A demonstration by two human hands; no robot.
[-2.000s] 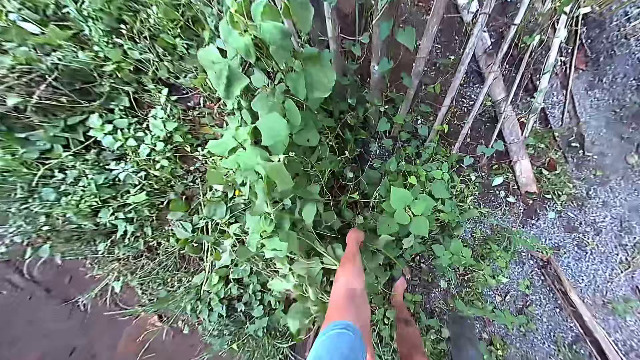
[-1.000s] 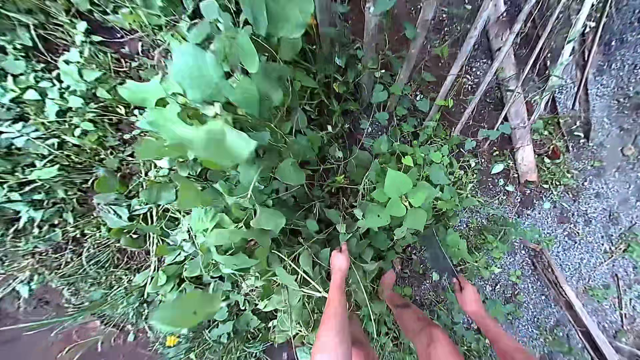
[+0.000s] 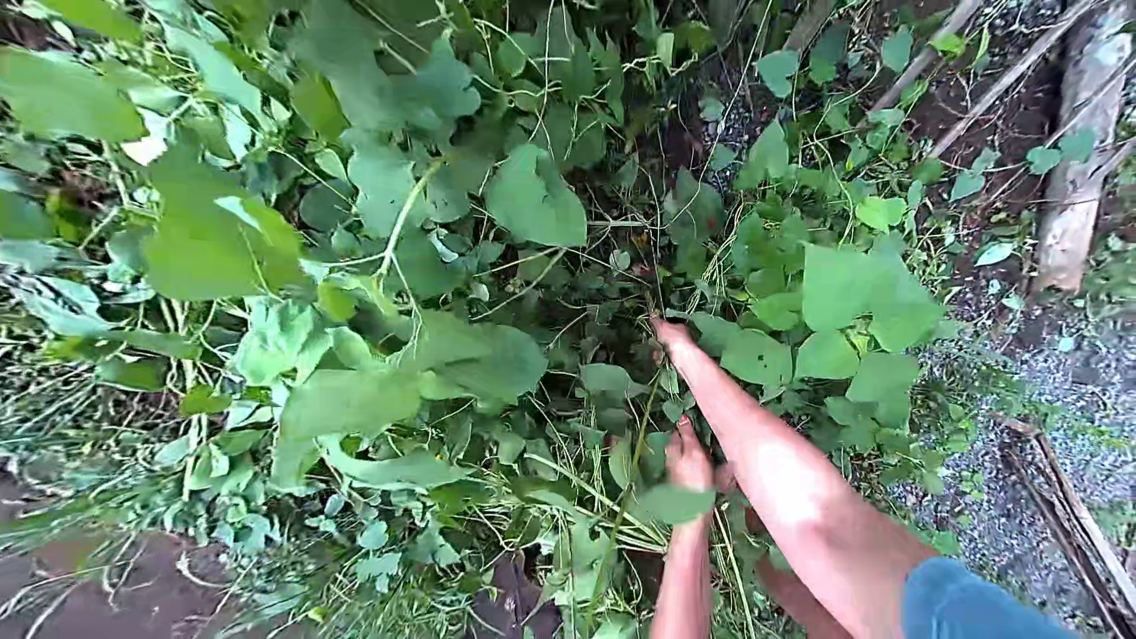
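Bare and stretched out from a blue sleeve, my right arm enters at the lower right. My right hand is deep among thin vine stems, its fingers mostly hidden, so its grip is unclear. Below it, my left hand is low in the growth beside a long yellowish stem, partly covered by a leaf. What it holds cannot be made out. Broad green leaves on leafy vines surround both hands. No blade shows clearly now. Part of a bare leg is behind the forearms.
A weathered log and thin wooden poles lie at the upper right. Grey gravel borders the growth on the right, with a split piece of wood there. Brown soil shows at the lower left.
One second ago my right hand held a dark blade at the right; now that hand has reached left into the vines, above my left hand. The view has moved closer to the plants.
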